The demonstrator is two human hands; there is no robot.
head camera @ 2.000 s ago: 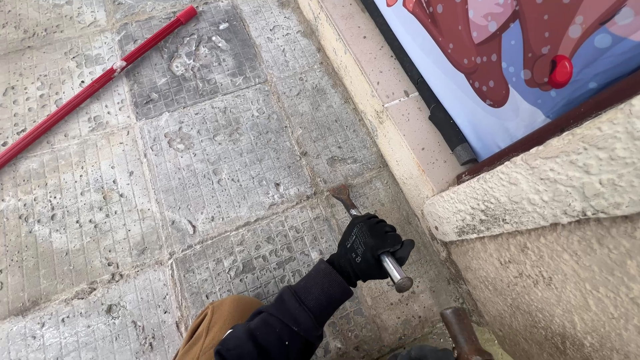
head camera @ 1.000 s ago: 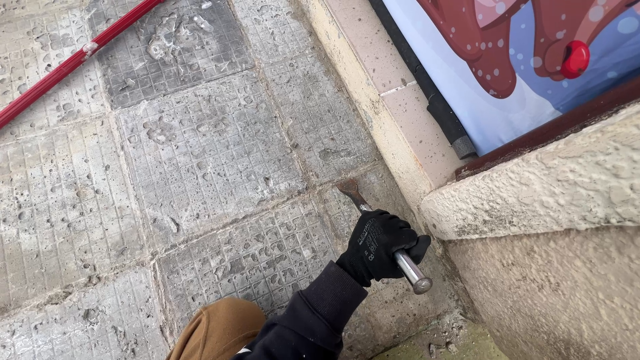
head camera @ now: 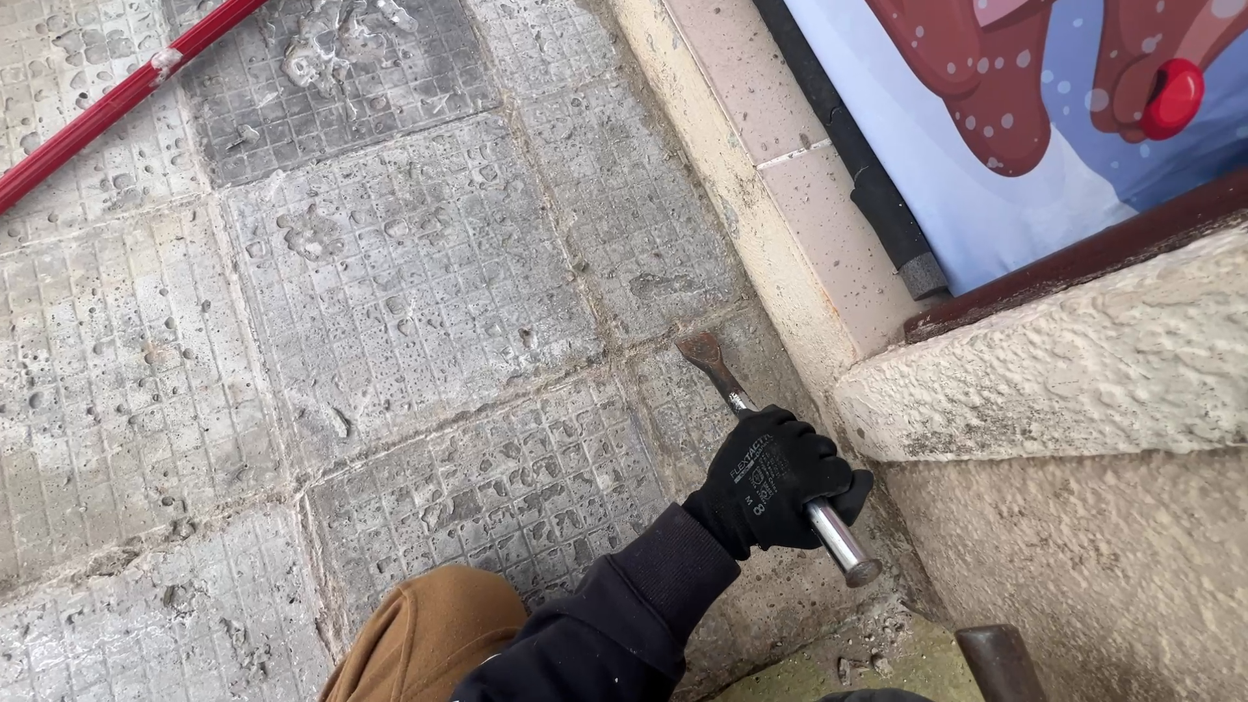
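Note:
My left hand (head camera: 780,483), in a black work glove, is closed around the steel shaft of a flat chisel (head camera: 843,546). The chisel's rusty, flared blade rests on a paving tile close to a joint, and its struck end sticks out below the fist. At the bottom right edge shows a dark, worn metal cylinder (head camera: 999,663), apparently part of a hammer head. Left of it a sliver of black (head camera: 873,696) may be my gloved right hand; its fingers and any grip are hidden. Around the blade lie worn, grooved grey paving tiles (head camera: 414,283).
A tiled ledge (head camera: 829,229) and a rough plastered wall (head camera: 1063,380) border the paving on the right. Beyond the ledge is a printed panel (head camera: 994,214) with a black foam tube (head camera: 882,214). A red pole (head camera: 107,107) lies upper left; my knee (head camera: 439,624) is below.
The dark metal cylinder, seen two seconds ago and out of view one second ago, shows again at the lower right. My left hand keeps hold of the chisel near the same joint.

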